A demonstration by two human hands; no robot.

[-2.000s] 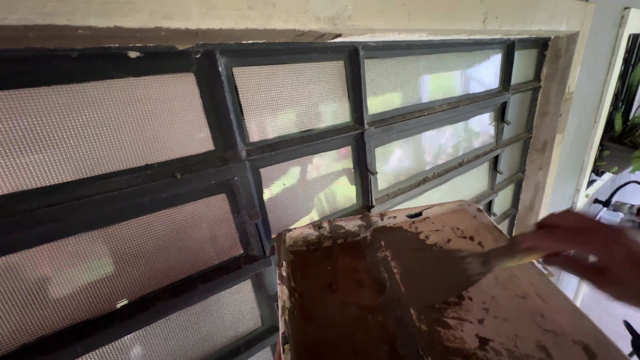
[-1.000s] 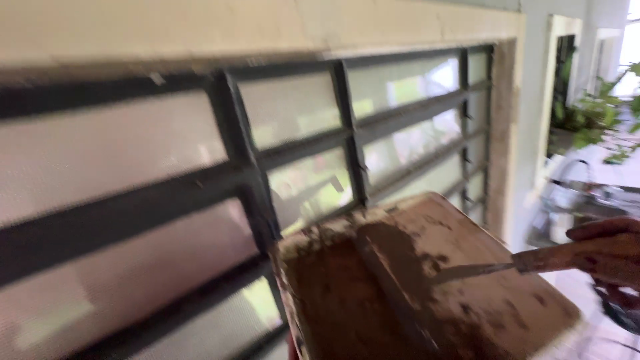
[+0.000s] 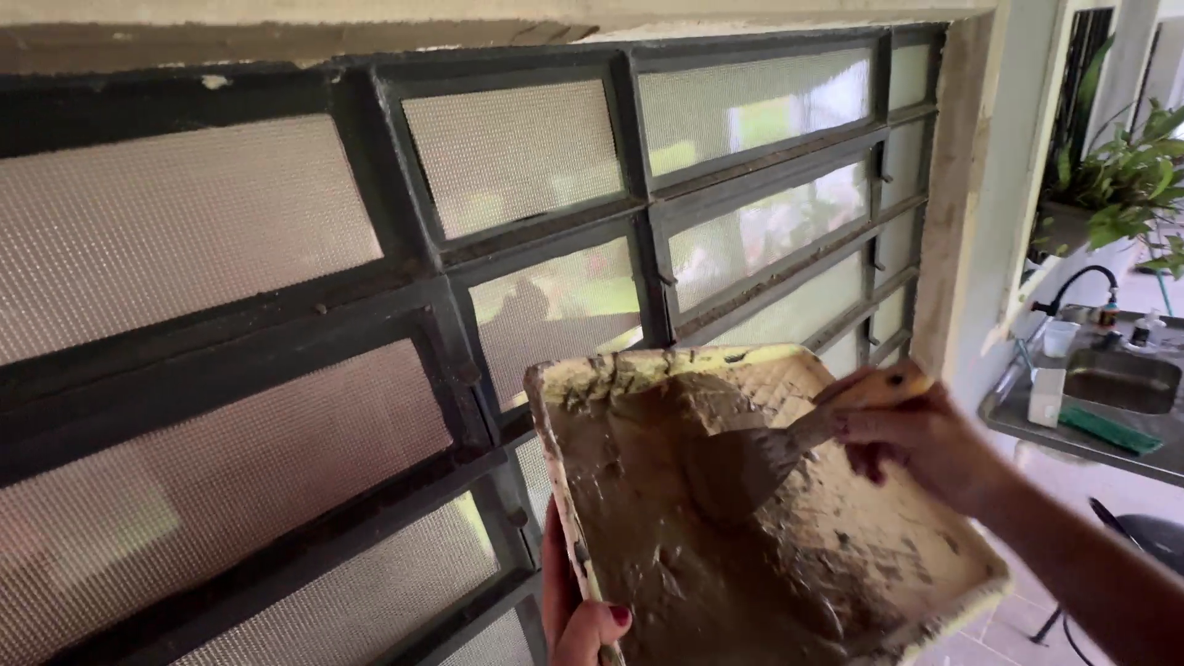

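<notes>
My left hand (image 3: 587, 615) grips the near left edge of a cream plastic paint tray (image 3: 925, 546), thumb over the rim. Wet brown plaster-like paste (image 3: 647, 527) coats much of the tray, thickest on its left side. My right hand (image 3: 902, 439) is closed around the handle of a putty knife (image 3: 814, 425). The knife's blade lies in the paste near the tray's middle, its lower part smeared and hard to make out. Right behind the tray stands a dark metal-framed window (image 3: 425, 259) with textured glass panes.
A rough beige window surround (image 3: 957, 185) borders the frame at the right. Farther right are a potted plant (image 3: 1119, 185) and a metal sink (image 3: 1124, 379) with a black faucet (image 3: 1082, 277) and a green cloth (image 3: 1110, 430). Below the sink stands a dark round object (image 3: 1156, 536).
The putty knife has swung from lying nearly level over the tray to a steeper slant, its blade now in the paste. My left thumb has come into view at the tray's edge.
</notes>
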